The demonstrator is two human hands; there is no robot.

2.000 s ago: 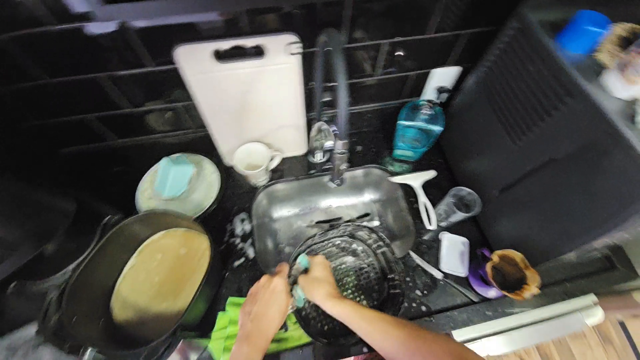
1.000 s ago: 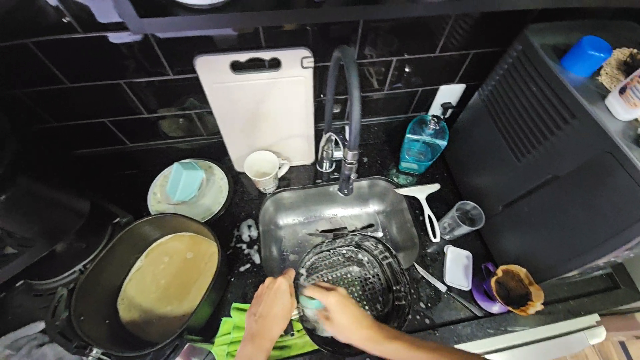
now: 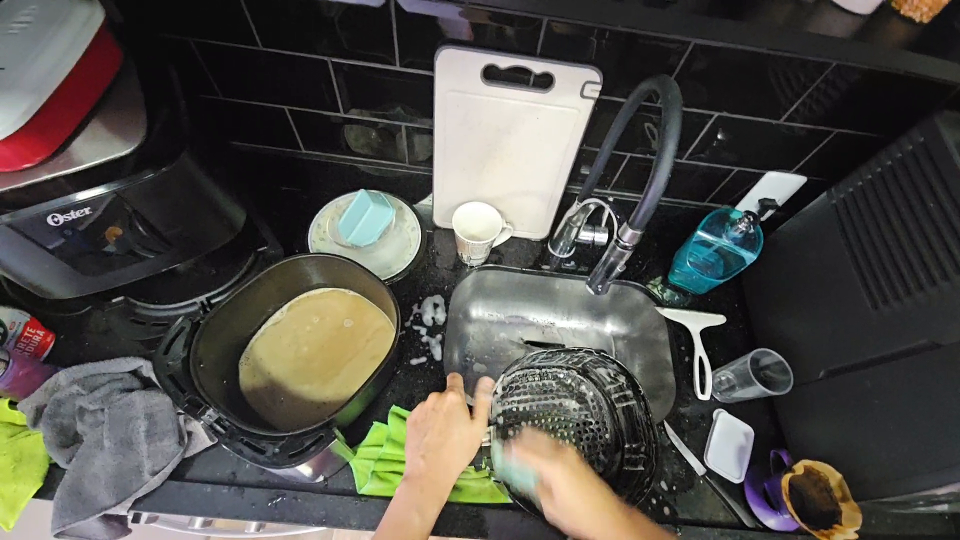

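Note:
A black perforated air fryer basket (image 3: pixel 577 412), wet with suds, rests tilted over the front of the stainless steel sink (image 3: pixel 495 300). My left hand (image 3: pixel 446 427) grips its left rim. Inside the basket's lower left, my right hand (image 3: pixel 551 476), blurred, holds a light green sponge (image 3: pixel 516 465) against it. Left of the sink stands the air fryer drawer (image 3: pixel 367 281), holding cloudy brownish liquid. A bright green cloth (image 3: pixel 386 457) lies between the drawer and the basket. Behind the sink rises the black hose faucet (image 3: pixel 671 150).
A white mug (image 3: pixel 476 229) stands before a cutting board (image 3: pixel 514 135). Plates with a light blue container (image 3: pixel 366 217) sit behind the drawer. Right of the sink are a squeegee (image 3: pixel 699 345), a clear cup (image 3: pixel 754 375), a knife (image 3: pixel 705 472), a teal soap bottle (image 3: pixel 716 251) and a purple filter holder (image 3: pixel 769 502).
The view has swung left, bringing the air fryer and grey towel into frame. My right hand has shifted within the basket, while my left remains at its rim.

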